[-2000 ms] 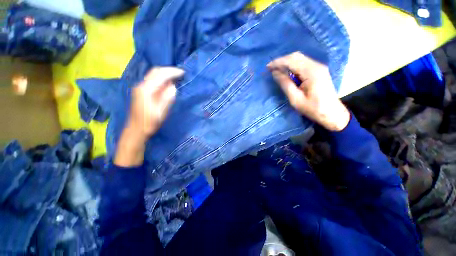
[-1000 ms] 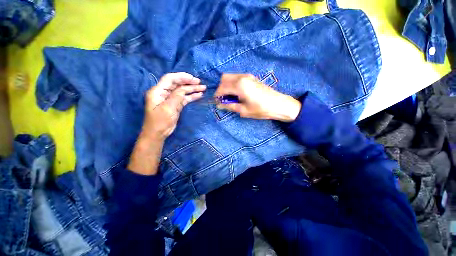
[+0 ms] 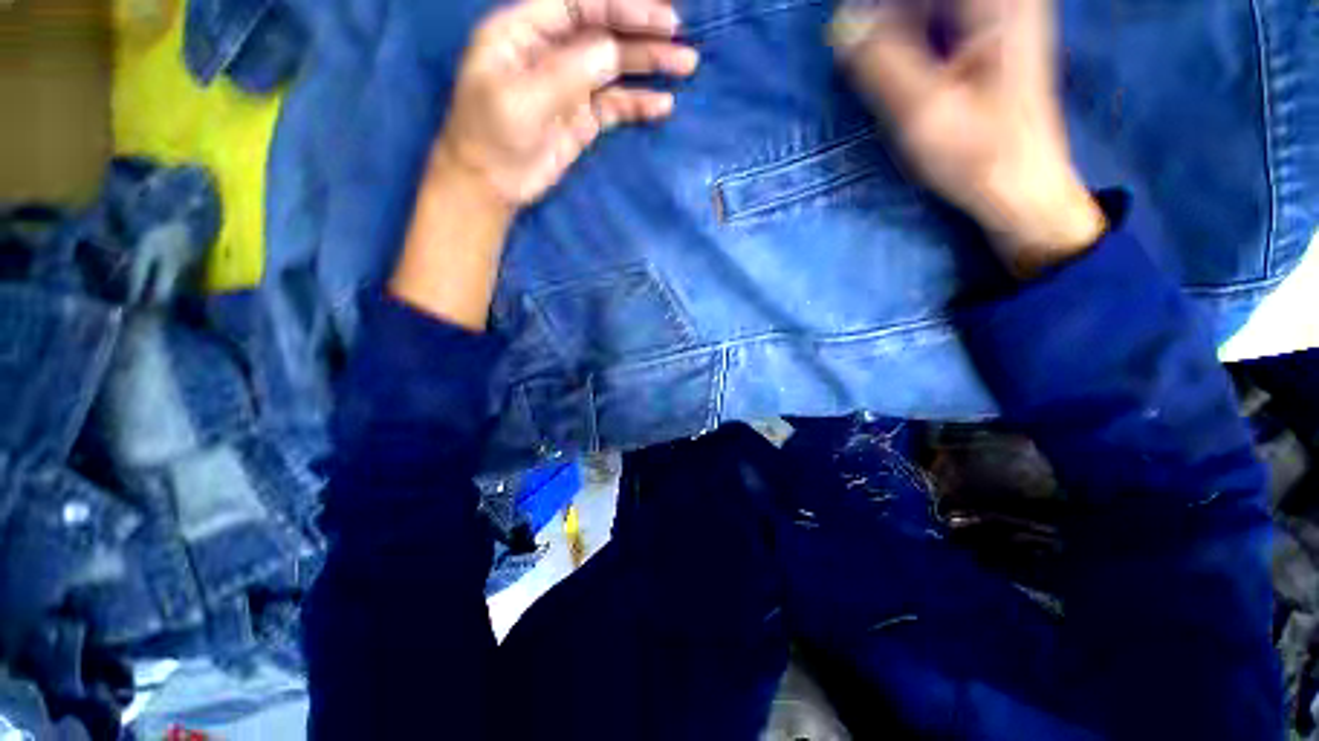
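Note:
A blue denim jacket (image 3: pixel 810 275) lies spread over the table edge and my lap. A slanted welt pocket (image 3: pixel 796 181) shows between my hands. My left hand (image 3: pixel 557 94) is raised over the jacket near the top edge, fingers apart, with nothing seen in it. My right hand (image 3: pixel 969 109) is blurred and partly cut off by the top edge, above the right end of the welt pocket. Its fingers are curled around the thread snips (image 3: pixel 943 32), of which only a dark purple bit shows.
A pile of denim jackets (image 3: pixel 145 391) lies at the left, beside the yellow tabletop (image 3: pixel 239 174). Thread clippings (image 3: pixel 890 485) lie on my dark clothes. A blue object (image 3: pixel 548 494) shows below the jacket. Dark garments are at the right.
The view has shifted, so the jacket and hands appear higher and larger. My right hand has moved away from my left hand, toward the right, uncovering the welt pocket's left end.

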